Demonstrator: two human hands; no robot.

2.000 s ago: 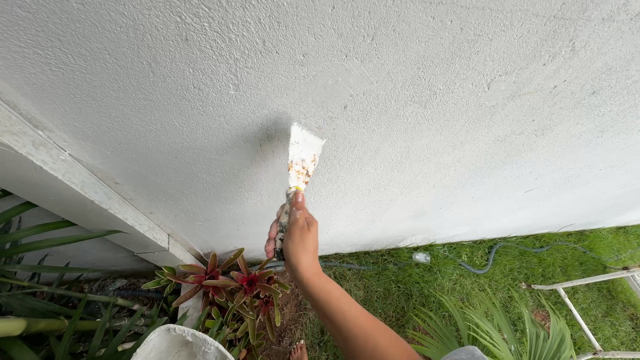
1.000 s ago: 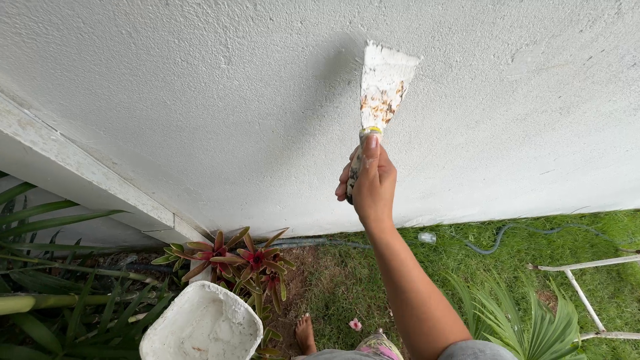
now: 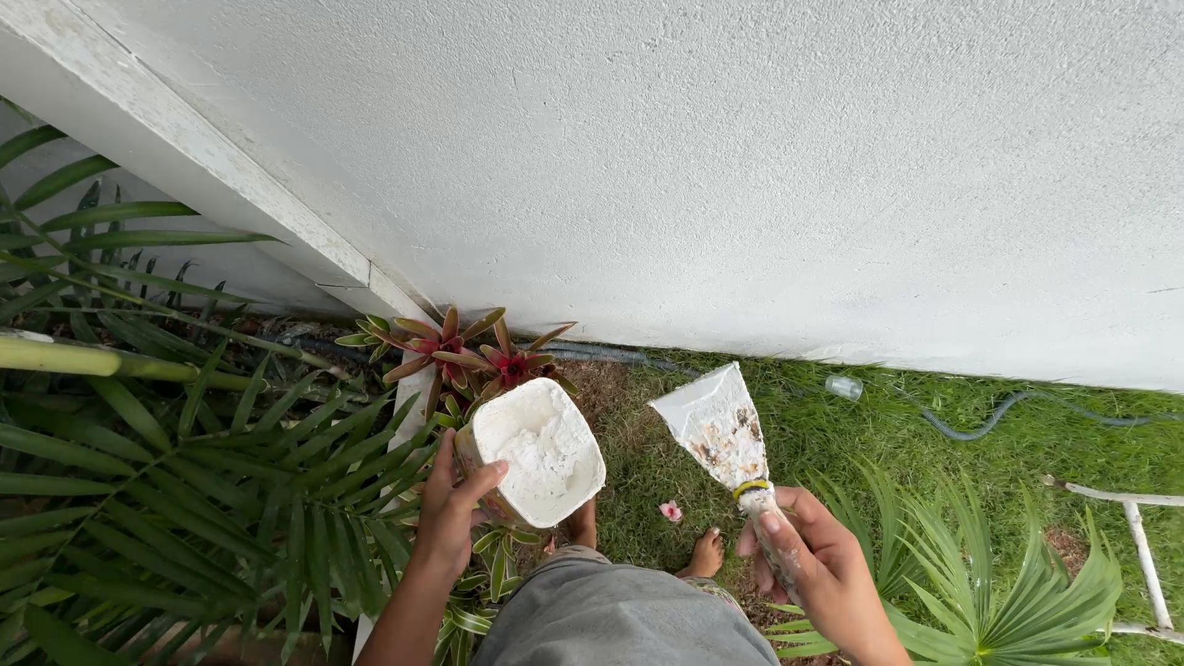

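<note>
My left hand (image 3: 455, 504) grips a squarish plastic tub (image 3: 536, 453) by its side, with the thumb over the rim. White paste, lumpy in the middle, lies in the tub and coats its inner walls. My right hand (image 3: 809, 555) is closed around the paste-smeared handle of a putty knife (image 3: 717, 425). The knife's wide blade points up and to the left, coated white with rusty brown patches, and stands apart from the tub. Beyond both hands rises a rough white wall (image 3: 740, 185).
Palm fronds (image 3: 166, 499) fill the left side, below a white ledge (image 3: 231, 166). Red bromeliads (image 3: 449, 347) grow at the wall's foot. On the grass lie a clear container (image 3: 844, 387), a hose (image 3: 971, 430) and a pink flower (image 3: 671, 511). A white metal frame (image 3: 1145, 555) stands at right.
My right hand has brought the putty knife down from in front of the wall to beside the tub. My left hand has come into view, holding the tub. The view has shifted.
</note>
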